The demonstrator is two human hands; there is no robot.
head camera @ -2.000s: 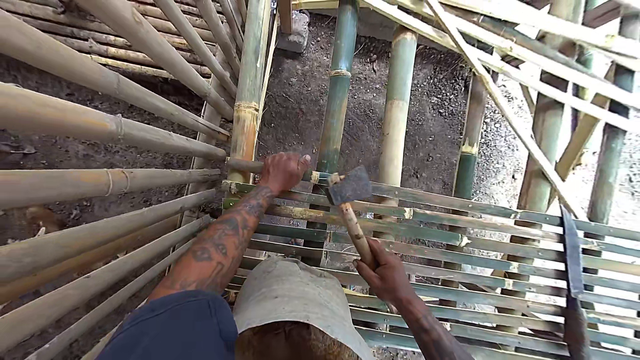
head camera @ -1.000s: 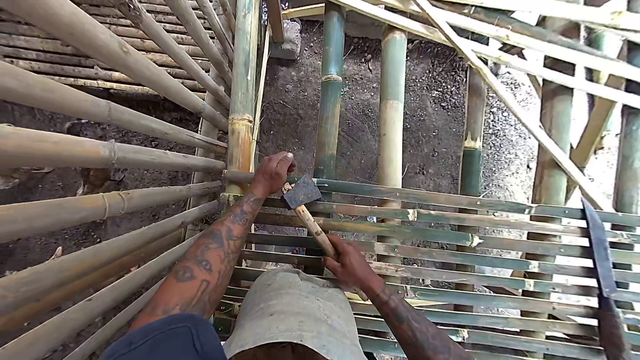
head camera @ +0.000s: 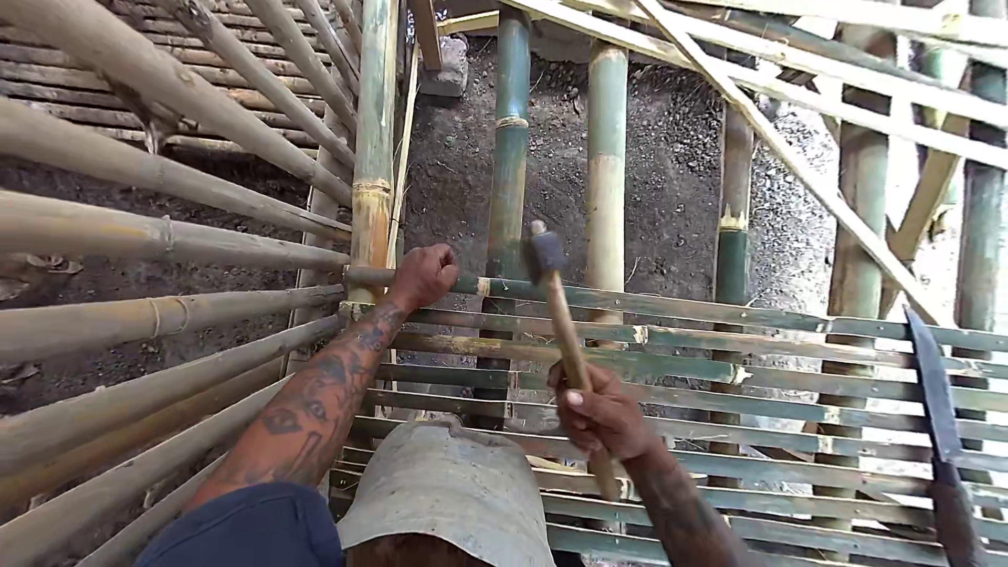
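My right hand (head camera: 600, 409) is closed around the wooden handle of a hammer (head camera: 571, 335). The hammer's dark metal head (head camera: 545, 256) is up near the outermost bamboo slat (head camera: 669, 302), blurred by motion. My left hand (head camera: 425, 276) is curled on that slat's left end, beside an upright-looking bamboo pole (head camera: 372, 157). Whether its fingers pinch a nail cannot be seen. Split green bamboo slats (head camera: 709, 362) lie side by side across thick bamboo beams (head camera: 606, 181).
A machete (head camera: 937, 386) lies across the slats at the right. Grey bamboo poles (head camera: 94, 244) fan out on the left. Pale split bamboo strips (head camera: 795, 169) cross at the upper right. A concrete block (head camera: 447, 69) sits on the gravelly soil behind.
My right hand has moved the hammer right, away from my left hand, and its head now points up. My left hand stays at the slat's left end.
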